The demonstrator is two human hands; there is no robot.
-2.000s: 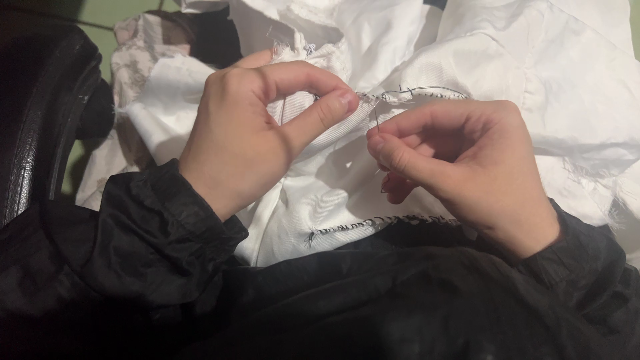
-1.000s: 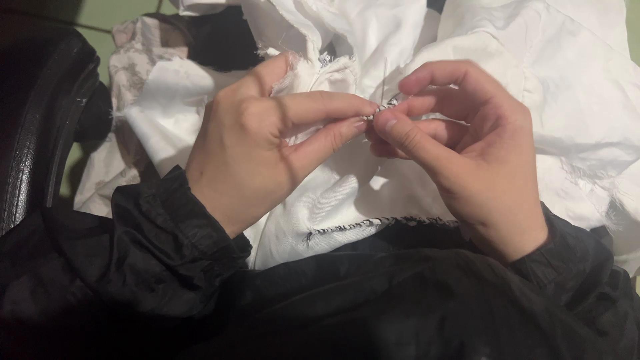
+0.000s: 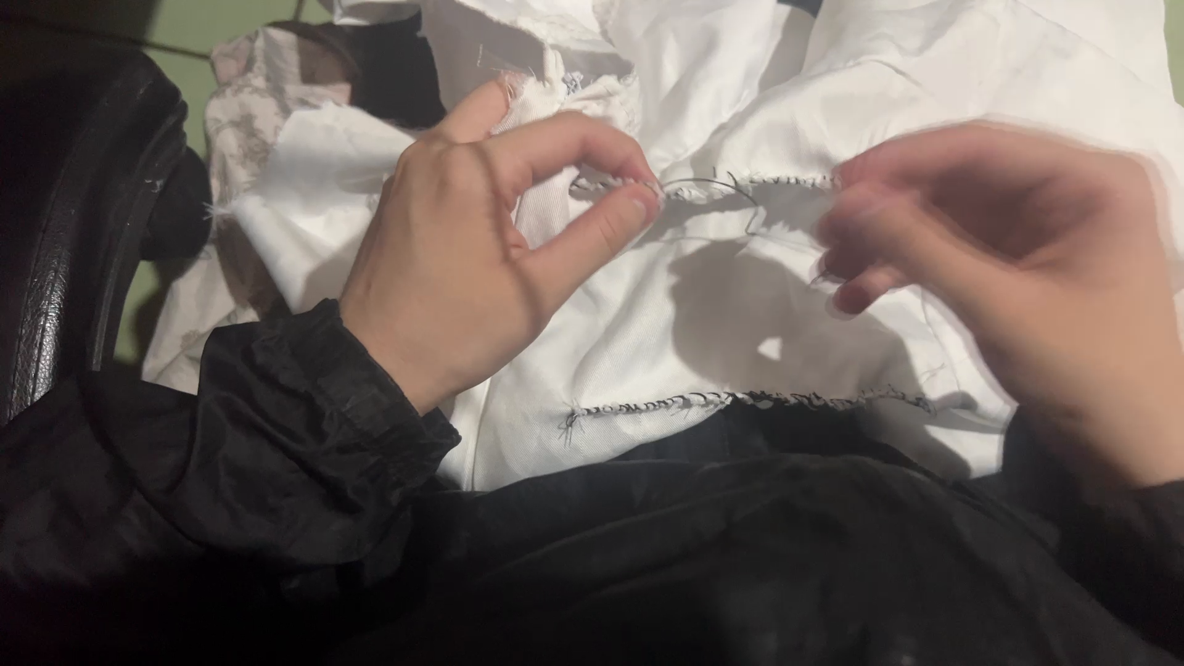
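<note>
White fabric (image 3: 592,351) with frayed edges lies spread over my lap. My left hand (image 3: 509,231) pinches a stitched edge of it between thumb and forefinger. A dark thread (image 3: 712,183) loops out over the cloth just right of those fingertips. Dark stitches (image 3: 786,182) run along that edge towards my right hand (image 3: 999,268), which is blurred, with thumb and fingertips close together at the right end of the seam. Whether it holds a needle or thread cannot be made out. Lower down, a second row of dark stitches (image 3: 666,404) follows another edge, with loose thread ends at its left.
At the left stands a dark, leather-like padded armrest (image 3: 55,231). Patterned pale cloth (image 3: 250,120) hangs beside it, next to a black item (image 3: 393,74). Green floor tiles (image 3: 185,88) show behind. My black sleeves and clothing fill the bottom of the view.
My right hand has moved away to the right from my left fingertips, where it was one second ago. The thread loop between them now shows. My left hand keeps its pinch on the cloth.
</note>
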